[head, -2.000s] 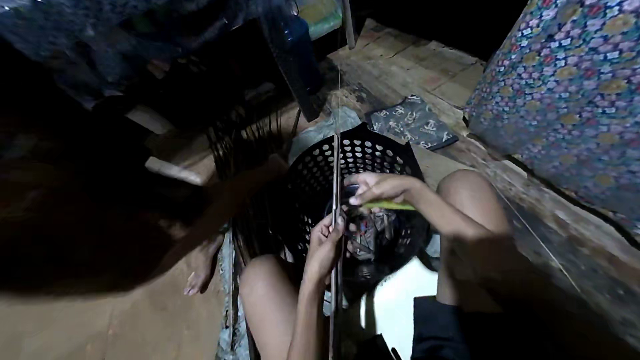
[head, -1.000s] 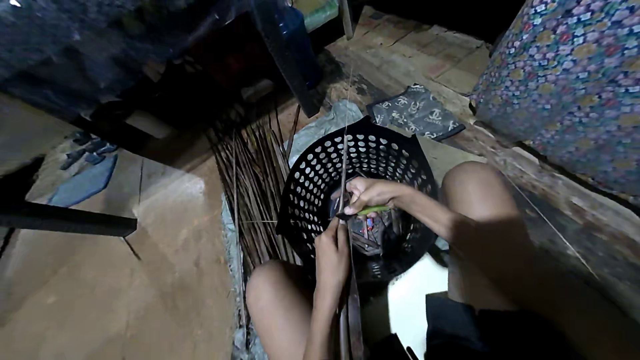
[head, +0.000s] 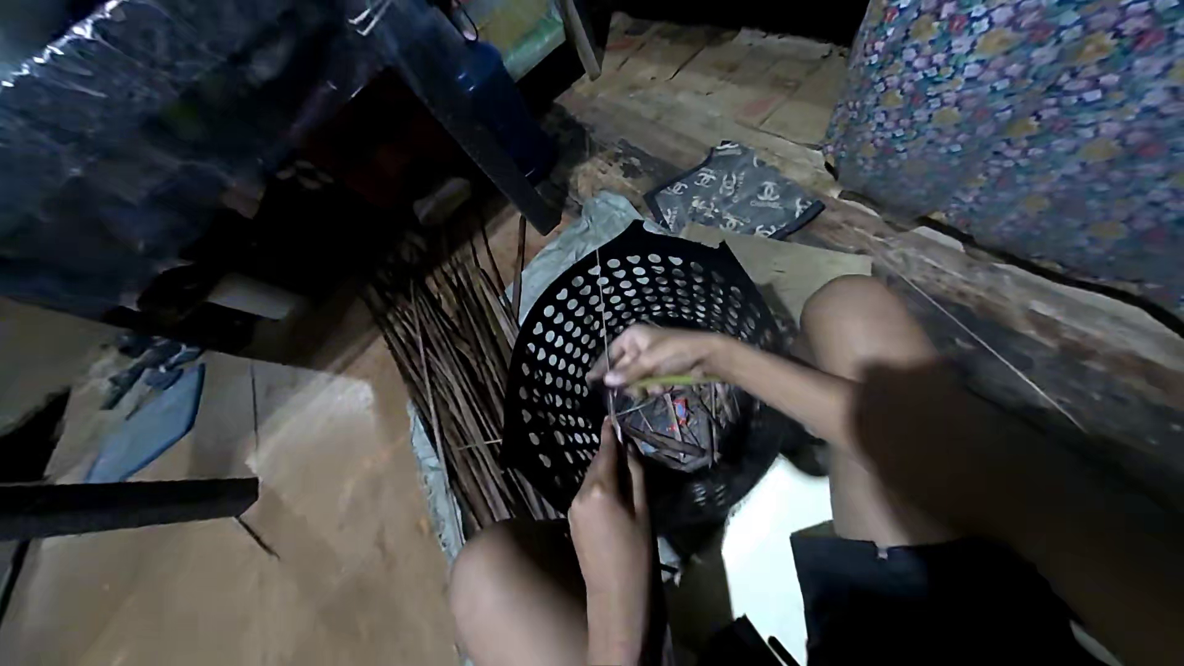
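Observation:
Between my knees stands a black perforated plastic basket (head: 638,268) with brown stalk pieces (head: 680,430) at its bottom. Over the basket, my right hand (head: 652,356) is closed around a tool with a yellow-green handle (head: 680,380); its working end is hidden by the fingers and blur. My left hand (head: 610,490) is just below it, pinching a thin dark stalk (head: 610,398) that runs upward past my right fingers and narrows to a pale tip. Both hands are close together at the stalk.
A pile of long brown stalks (head: 453,370) lies left of the basket on a pale sheet (head: 578,236). Beyond it are a dark wooden post (head: 490,139) and a blue container (head: 504,102). A patterned cloth (head: 735,194) lies behind the basket, and floral fabric (head: 1027,139) hangs at right.
The dark arm-like shape that covered the left side two seconds ago is gone from view. My hands remain over the basket at the stalk, and less of its thick part shows above my left hand.

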